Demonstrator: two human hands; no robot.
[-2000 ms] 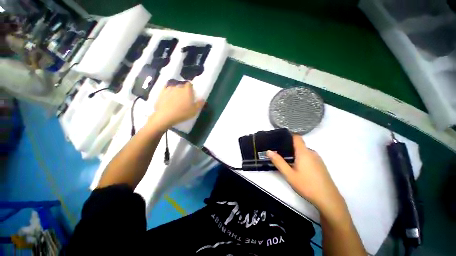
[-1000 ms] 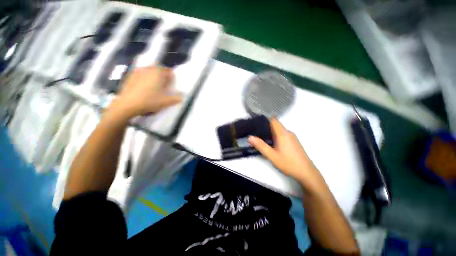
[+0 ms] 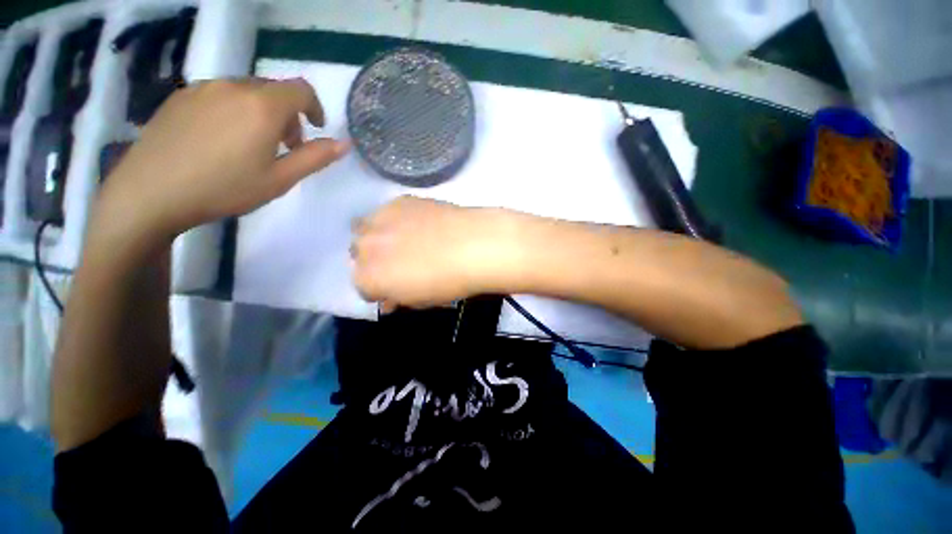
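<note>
My left hand (image 3: 224, 146) is open beside the left rim of the round grey screw disc (image 3: 412, 117), fingers apart, with nothing visible in it. My right hand (image 3: 423, 253) is curled palm down over the front edge of the white sheet (image 3: 303, 245). It is closed on a black unit (image 3: 479, 318), most of which is hidden under the hand; one end shows with a thin yellowish band line. A thin black cable with a plug (image 3: 580, 357) runs out to the right. The black electric screwdriver (image 3: 658, 174) lies behind my right forearm, its bit pointing to the back.
A white foam tray (image 3: 214, 52) with black units in recesses stands at the left, a cable (image 3: 44, 266) hanging from one. A blue basket (image 3: 854, 177) of orange rubber bands stands at the right on the green bench. A pale rail (image 3: 522, 37) runs along the back.
The view has swung right. My left hand has moved from over the foam tray to beside the disc. My right hand has turned palm down over the unit, now nearer my body.
</note>
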